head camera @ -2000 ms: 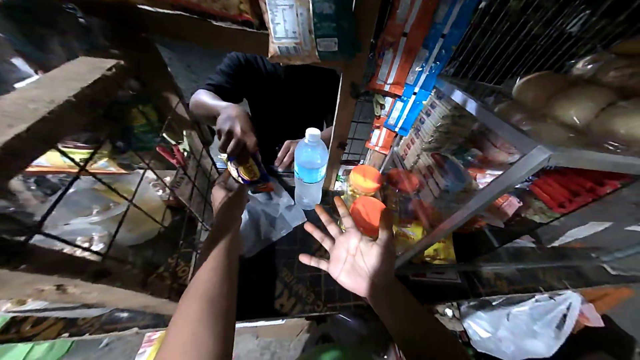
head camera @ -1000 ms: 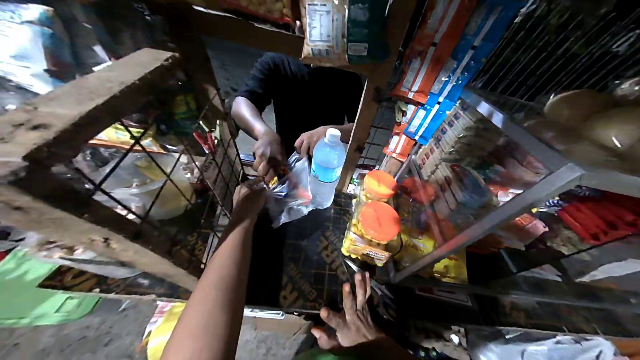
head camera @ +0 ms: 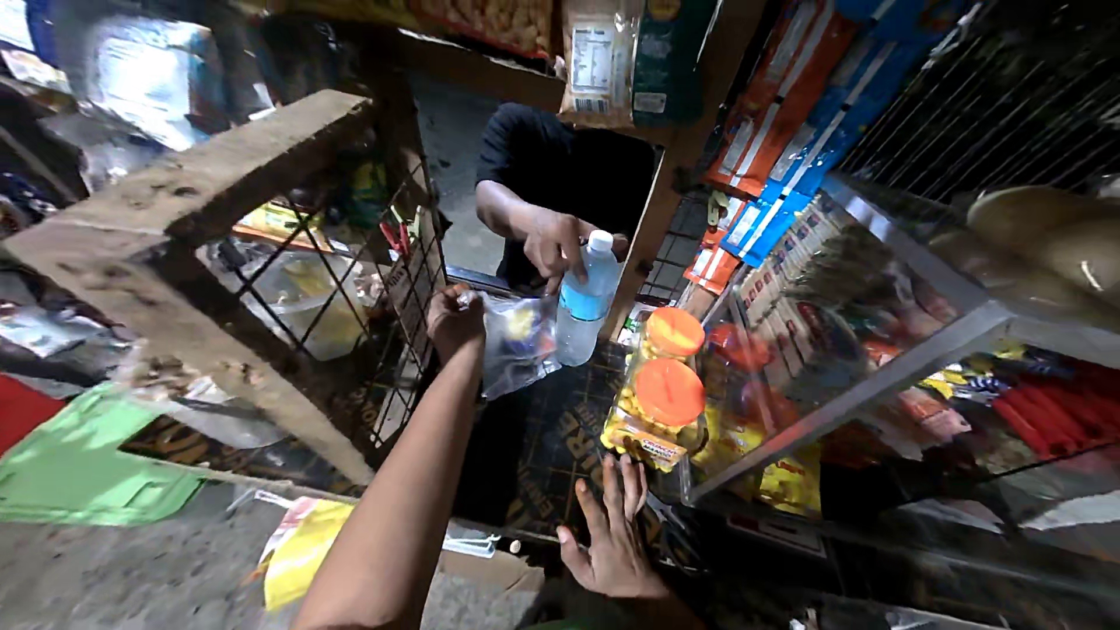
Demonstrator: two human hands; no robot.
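My left hand (head camera: 457,322) grips the top edge of a clear plastic bag (head camera: 518,341) in the counter opening. Inside the bag shows a blue and yellow packet, partly blurred. Right beside the bag a plastic water bottle (head camera: 584,302) with a white cap stands upright on the dark counter, and another person's hand (head camera: 553,245) is at its left side. My right hand (head camera: 608,542) rests with spread fingers at the counter's near edge, holding nothing. Its fingertips are just below a clear jar (head camera: 652,429) of yellow snacks with an orange lid; a second such jar (head camera: 672,334) stands behind.
A wood-framed wire-mesh door (head camera: 289,210) stands at the left. To the right is a metal-framed clear display case (head camera: 866,385) with packets. Orange and blue sachet strips (head camera: 779,201) hang above it. Scissors (head camera: 678,529) lie near my right hand, and a green plastic bag (head camera: 96,464) lies far left.
The blue packet, earlier in the other person's hand, is now in the plastic bag. My right hand has moved down to the counter's near edge from its raised, open-palmed place.
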